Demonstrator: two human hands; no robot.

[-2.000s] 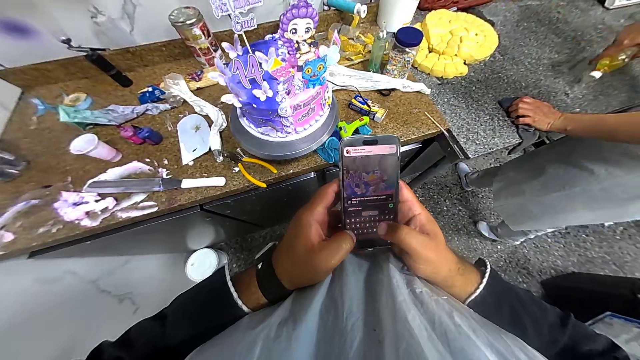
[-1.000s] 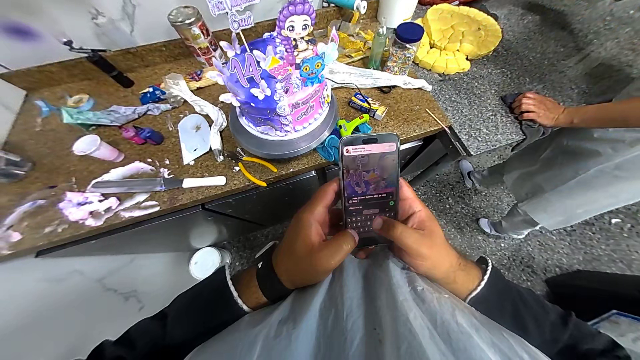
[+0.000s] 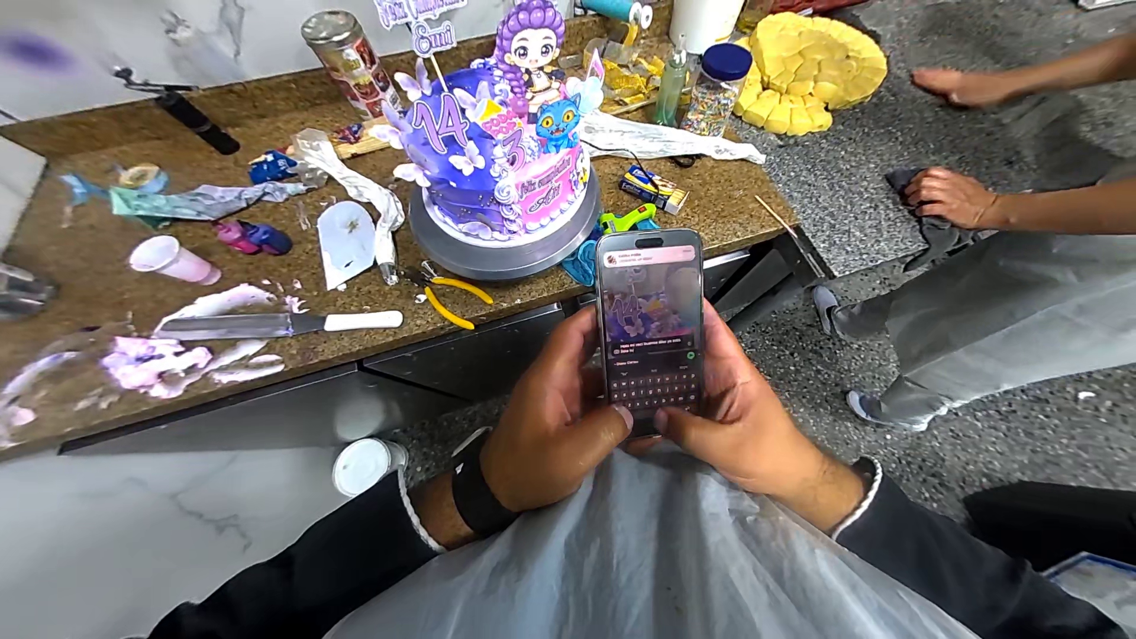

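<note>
A smartphone (image 3: 652, 333) is held upright between both hands, its screen showing a picture and a keyboard. My left hand (image 3: 559, 417) grips its left side, with the thumb over the lower part of the screen. Around the right edge curls my right hand (image 3: 745, 408), its thumb also at the keyboard. Beyond the phone, a purple and pink decorated cake (image 3: 506, 177) with butterflies and a cartoon topper stands on a grey turntable (image 3: 506, 259). Yellow-handled pliers (image 3: 451, 297) lie in front of the turntable, with a green glue gun (image 3: 628, 218) at its right.
On the counter lie a cream-smeared spatula (image 3: 280, 325), a plastic cup (image 3: 173, 260), used piping bags (image 3: 359, 191) and a sprinkle jar (image 3: 714, 89). A yellow segmented slab (image 3: 812, 71) is behind right. A co-worker's hand (image 3: 950, 197) holds a dark cloth (image 3: 939, 240) on the grey counter.
The co-worker's hand with the cloth stays on the grey counter, and the co-worker's other hand now shows above it. A bottle held at the far right two seconds ago is out of view. My hands keep the phone.
</note>
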